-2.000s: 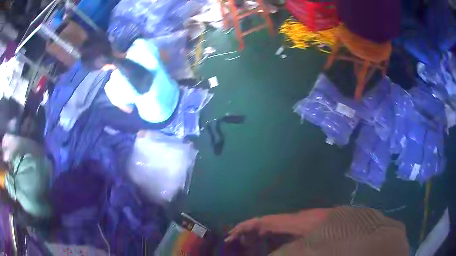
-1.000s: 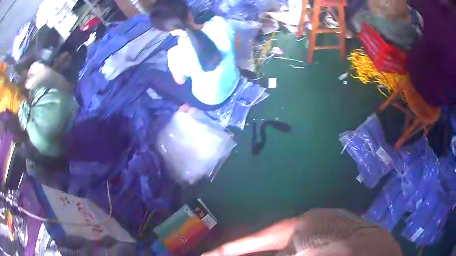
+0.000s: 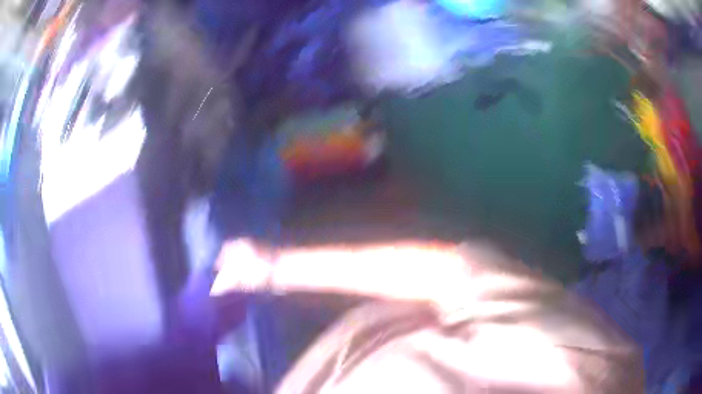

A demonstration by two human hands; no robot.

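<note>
My right hand (image 3: 240, 268) is left of centre, at the end of a bare, overexposed forearm that reaches left from my pale shirt sleeve. It is blurred and its fingers do not show apart. Dark purple cloth (image 3: 202, 304) lies close by the hand; whether the hand touches or grips it cannot be told. A pale purple padded surface (image 3: 108, 269), likely the pressing table, is further left, with a bright white glare above it. My left hand is not in view.
A blurred striped carton (image 3: 327, 150) stands above my forearm. Whitish polybags (image 3: 396, 46) lie at the top. On the green floor (image 3: 500, 161) is a dark strap (image 3: 508, 96). Bagged blue garments (image 3: 608, 208) and a yellow tangle (image 3: 650, 127) are at the right.
The view has swung left and down, bringing the pale purple surface in. The carton and polybags sit higher in view. My right hand and forearm now reach further left in the picture.
</note>
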